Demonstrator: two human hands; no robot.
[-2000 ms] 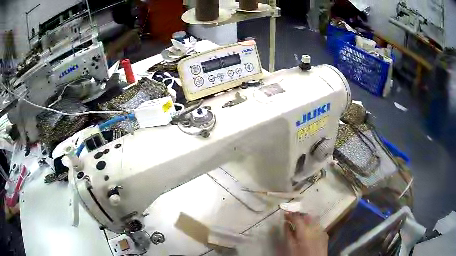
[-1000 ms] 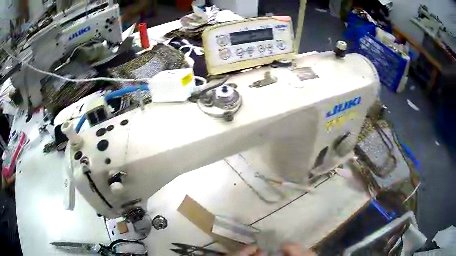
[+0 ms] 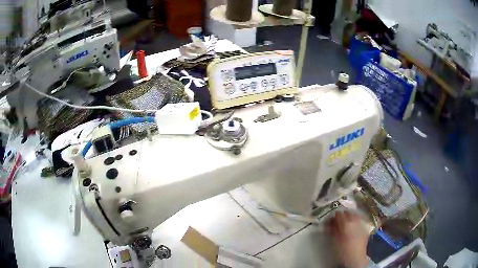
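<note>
The cream-white sewing machine (image 3: 236,167) stands across the middle of the view, its needle area low at the left. My right hand (image 3: 348,238) is at the lower right, over the table beside the machine's pillar. It is blurred, and I cannot tell whether it holds anything. A tan cardboard strip (image 3: 199,244) and a whitish strip (image 3: 238,257) lie together on the table in front of the machine, partly cut off by the bottom edge. My left hand is not in view.
A control panel (image 3: 252,79) stands on the machine. Speckled cloth pieces (image 3: 390,180) hang at the right, above a white basket rim (image 3: 401,256). More speckled cloth (image 3: 149,94) lies behind the machine. A blue crate (image 3: 388,86) is on the floor. Thread cones (image 3: 239,10) stand at the back.
My right hand has moved up and right from the bottom edge. The other hand's fingertips have left the view. The view has tilted up, so the shears and dark snips no longer show.
</note>
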